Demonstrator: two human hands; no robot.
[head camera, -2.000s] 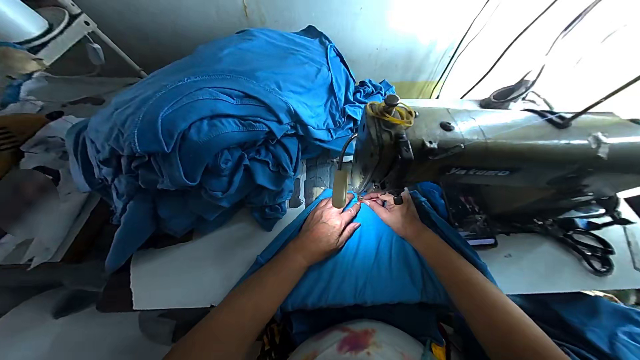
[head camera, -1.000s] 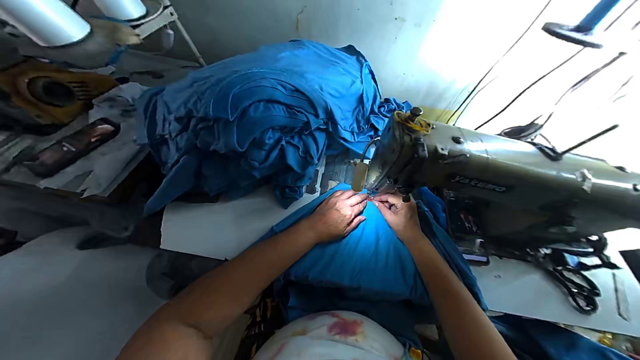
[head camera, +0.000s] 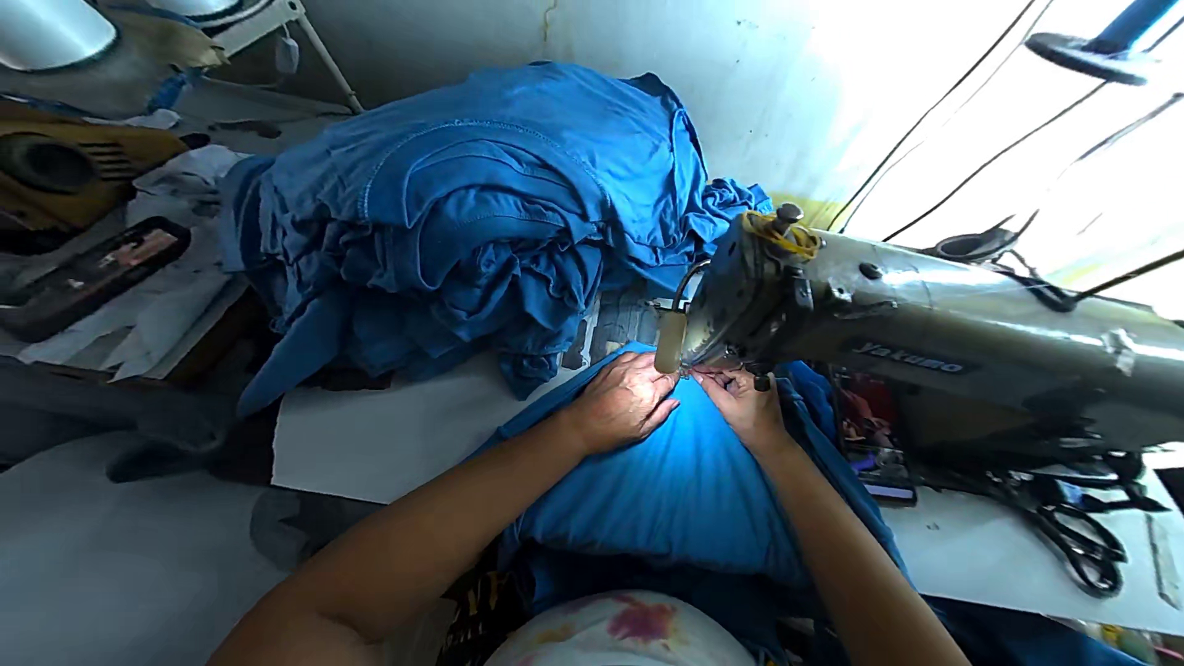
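Note:
Blue fabric (head camera: 680, 490) runs from my lap up to the needle area of a Yakumo sewing machine (head camera: 925, 324), lit by a bright spot. My left hand (head camera: 631, 398) lies on the fabric, just left of the presser foot, with its fingers bent and pressing down. Close to the right of the needle, my right hand (head camera: 740, 400) pinches the fabric's edge between thumb and fingertips. The needle tip itself is hard to make out behind the machine head and fingers.
A big heap of blue garments (head camera: 490, 194) lies behind and left of the machine. Black-handled scissors (head camera: 1078, 546) and a small box of bits (head camera: 869, 425) lie right. Far left are a dark oblong case (head camera: 92, 277), scraps and thread cones (head camera: 55, 32).
Compared with two seconds ago, my left hand rests flatter and closer beside the needle area, fingers nearer together. The view has shifted. Both hands remain at the fabric.

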